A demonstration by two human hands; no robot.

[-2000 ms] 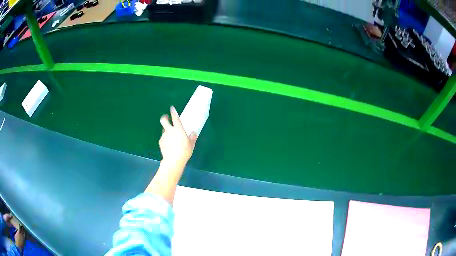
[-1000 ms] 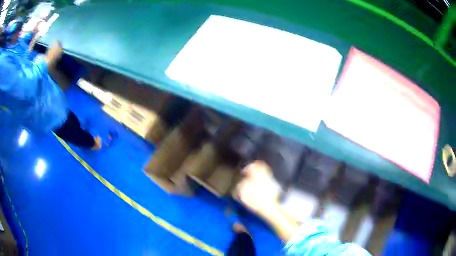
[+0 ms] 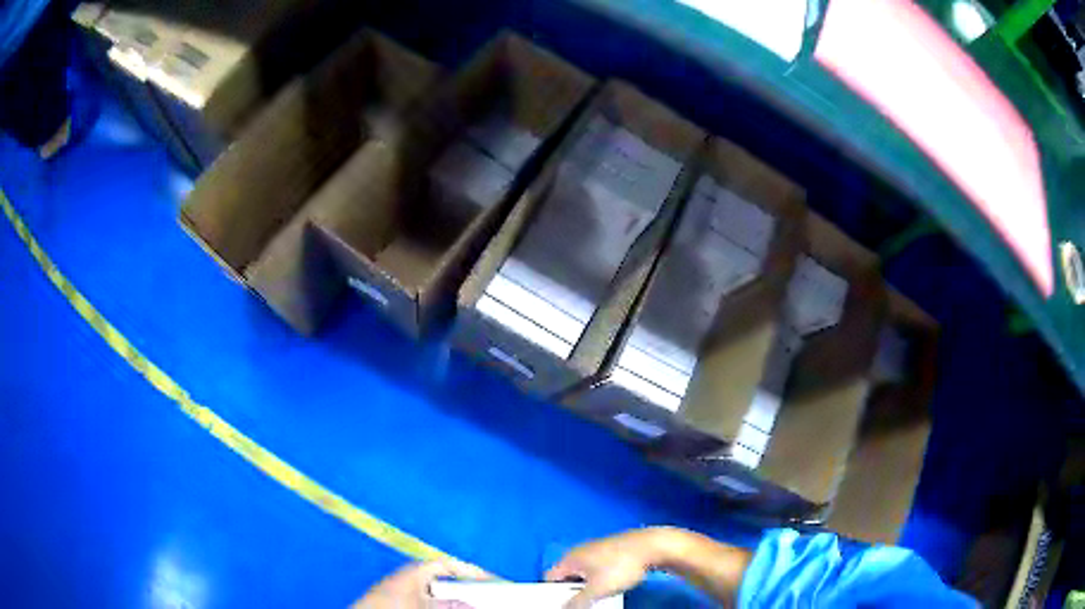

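A white product box (image 3: 512,592) is at the bottom edge, partly cut off. My left hand (image 3: 411,588) holds its left end and is cut off by the edge. My right hand (image 3: 613,565) grips its right end. Beyond, open brown cartons stand in a row on the floor. The leftmost open carton (image 3: 250,190) shows no boxes in its visible part. The carton beside it (image 3: 363,232) has white boxes at its far end. Several cartons further right, including this one (image 3: 470,297), hold rows of white boxes and have small labels on their near ends.
The green bench (image 3: 851,149) curves across the upper right, with a red-edged sheet (image 3: 940,107), part of a white sheet (image 3: 761,22) and a tape roll (image 3: 1072,271). A closed carton (image 3: 179,60) is upper left. A yellow line (image 3: 256,452) crosses the blue floor.
The view has swung from the bench down to the floor cartons. My left hand was on a white box over the bench; now both hands hold a white box low in view.
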